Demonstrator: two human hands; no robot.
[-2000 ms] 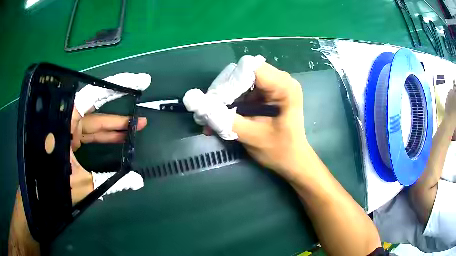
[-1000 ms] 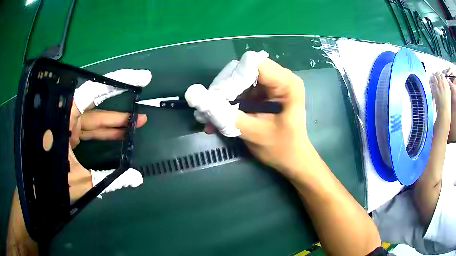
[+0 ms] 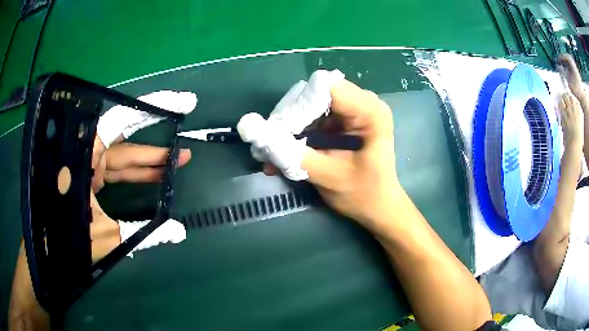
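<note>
My left hand (image 3: 106,174), with white finger cots, holds the black phone middle frame (image 3: 61,252) from behind, tilted up at the left. Its fingers show through the frame's window. My right hand (image 3: 342,149), with white cots on thumb and forefinger, grips black-handled tweezers (image 3: 219,135) like a pen. The bright tips touch or nearly touch the thin bar at the frame's right end. Whether a pad is at the tips cannot be told. A strip of small black pads (image 3: 258,207) lies on the dark green mat (image 3: 258,278) below my right hand.
A blue reel (image 3: 513,194) stands on a white sheet (image 3: 455,71) at the right. Waiting frames lie on the brighter green surface (image 3: 258,26) at the far left (image 3: 32,52) and far right (image 3: 510,29). Another person's arms (image 3: 549,213) are at the right edge.
The waiting frame at the upper left has shifted left along the green surface, and the far right frames have also shifted left. The other person's hands have moved. My hands have hardly moved.
</note>
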